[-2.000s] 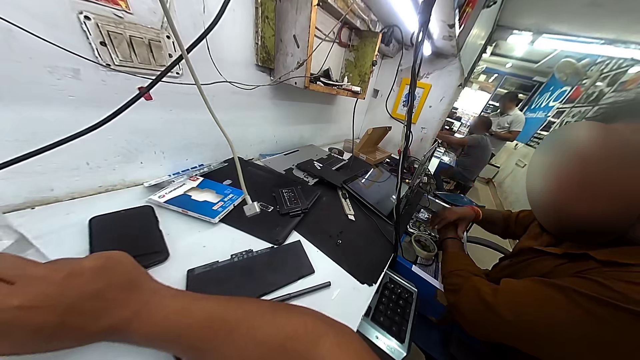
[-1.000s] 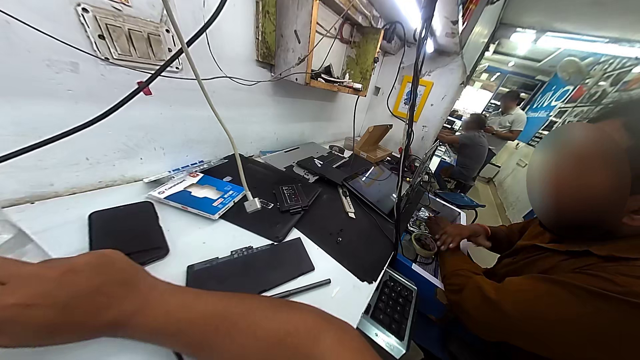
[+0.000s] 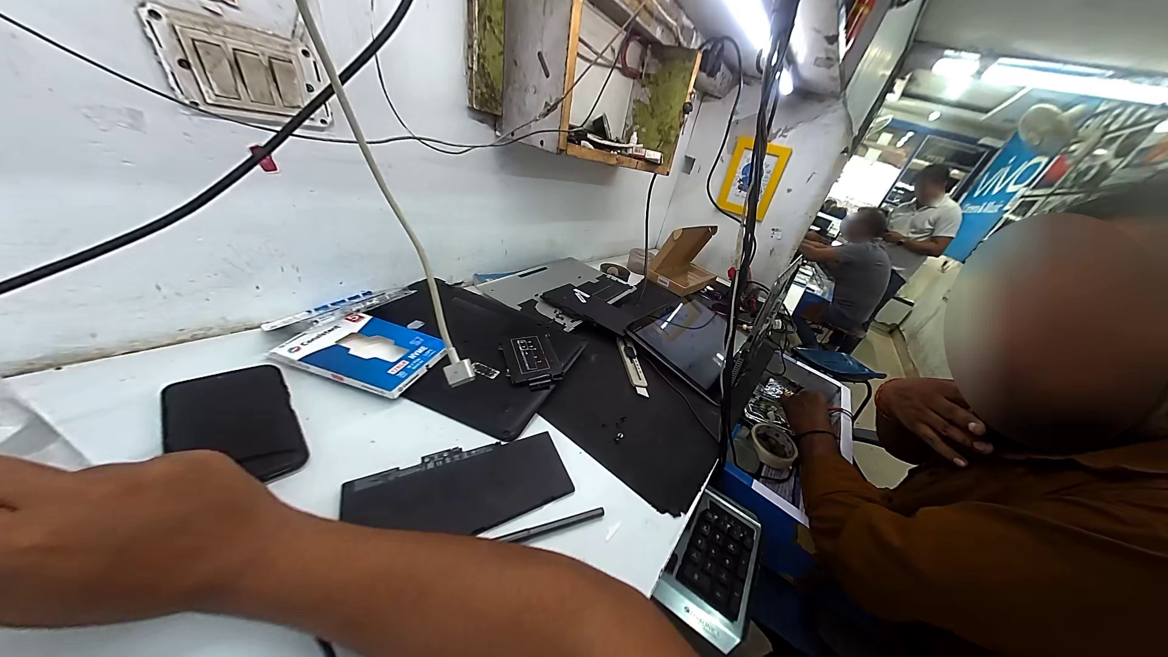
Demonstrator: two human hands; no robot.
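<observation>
My right hand (image 3: 119, 538) lies at the left edge, its forearm crossing the bottom of the view; its fingers are cut off, so what they hold is hidden. Just beyond the wrist are a black pouch or case (image 3: 233, 420) and a flat black laptop battery (image 3: 456, 484), with a dark pen-like stick (image 3: 552, 526) beside the battery. A blue and white cardboard package (image 3: 365, 354) lies behind them. Near a white cable's connector (image 3: 459, 371) sits a small black drive or module (image 3: 531, 359). A utility knife (image 3: 631, 367) rests on the black mat (image 3: 602, 420). My left hand is out of view.
Laptop parts (image 3: 547, 287) and a dark screen panel (image 3: 689, 342) lie toward the back. A numeric keypad (image 3: 716, 557) stands at the table's right edge. At right a co-worker reaches into a box (image 3: 835, 388) holding a tape roll (image 3: 774, 445). Cables hang in front.
The co-worker's hands were together over the box; now one stays in it and the other is drawn back toward the body. My right arm has hardly moved.
</observation>
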